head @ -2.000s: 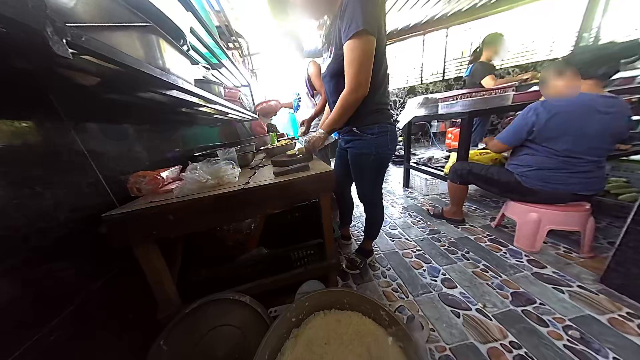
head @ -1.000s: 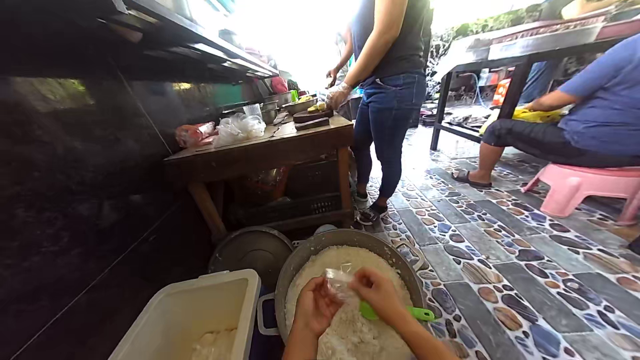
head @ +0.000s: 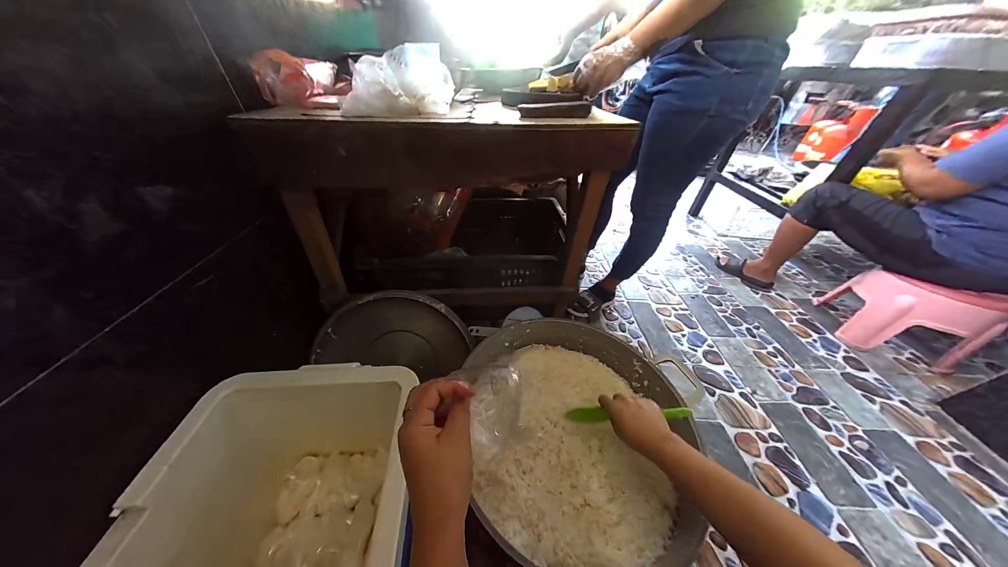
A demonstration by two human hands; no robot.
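Observation:
My left hand (head: 437,441) pinches the edge of a clear plastic bag (head: 499,402), which hangs over the left side of a large metal pot (head: 529,334). Cooked white rice (head: 571,480) fills much of the pot. My right hand (head: 639,425) is closed around a green plastic rice paddle (head: 589,414), its blade over the rice. At the left, a white plastic bin (head: 236,394) holds several clear bags packed with rice (head: 323,504).
A round metal lid (head: 392,335) lies behind the bin. Beyond stands a wooden table (head: 441,142) with plastic bags (head: 400,83); a person in jeans (head: 677,118) with gloved hands works there. At right another person sits on a pink stool (head: 913,315) above patterned floor tiles.
My right hand has left the plastic bag and taken hold of the green paddle, which lay in the pot. My left hand still holds the bag. The view has tilted down from two seconds ago.

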